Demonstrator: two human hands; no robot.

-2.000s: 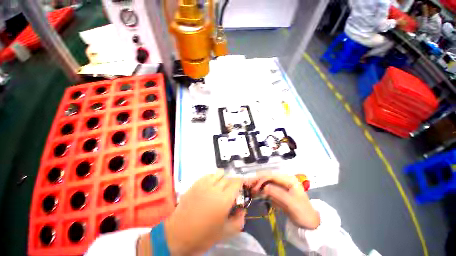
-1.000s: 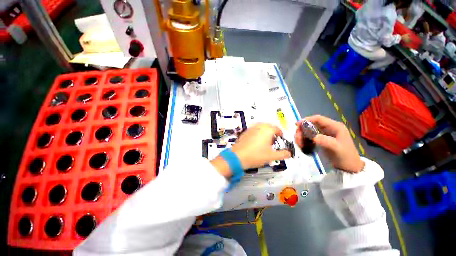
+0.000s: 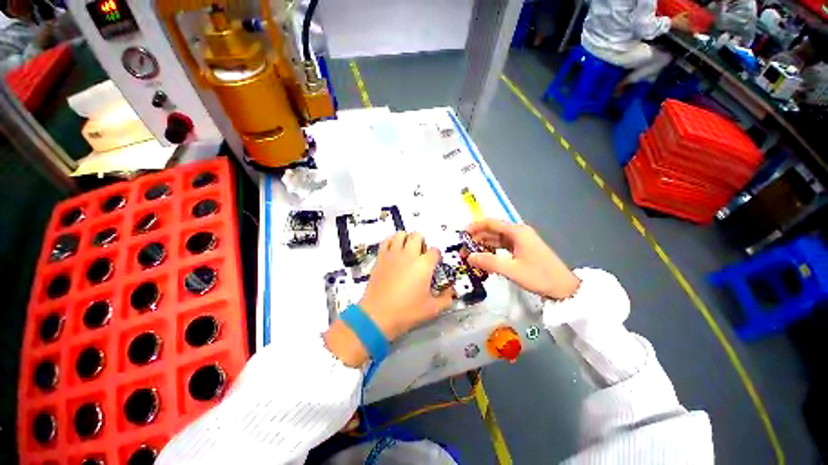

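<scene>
My left hand [image 3: 395, 283], bare with a blue wrist band, has its fingertips on a round silver-and-black module [image 3: 443, 278] over the right-hand fixture frame. My right hand [image 3: 525, 262] pinches a small dark piece with an orange part [image 3: 469, 252] just beside it, at the same frame. The fingers hide parts of both pieces; whether they are joined cannot be told. The rear black fixture frame [image 3: 398, 218] shows its pale centre. The front-left frame [image 3: 336, 278] is mostly behind my left hand.
A red tray [image 3: 172, 355] of dark discs lies left of the white press table [image 3: 418, 136]. The gold press head [image 3: 259, 113] stands behind. A small black block [image 3: 305, 227] and a yellow item [image 3: 471, 203] lie on the table. An orange-red knob [image 3: 505, 344] is on the front edge.
My right hand has moved left from the table's right side to the fixture, beside my left hand. The round module it held no longer shows there. The view has shifted, showing more of the panel.
</scene>
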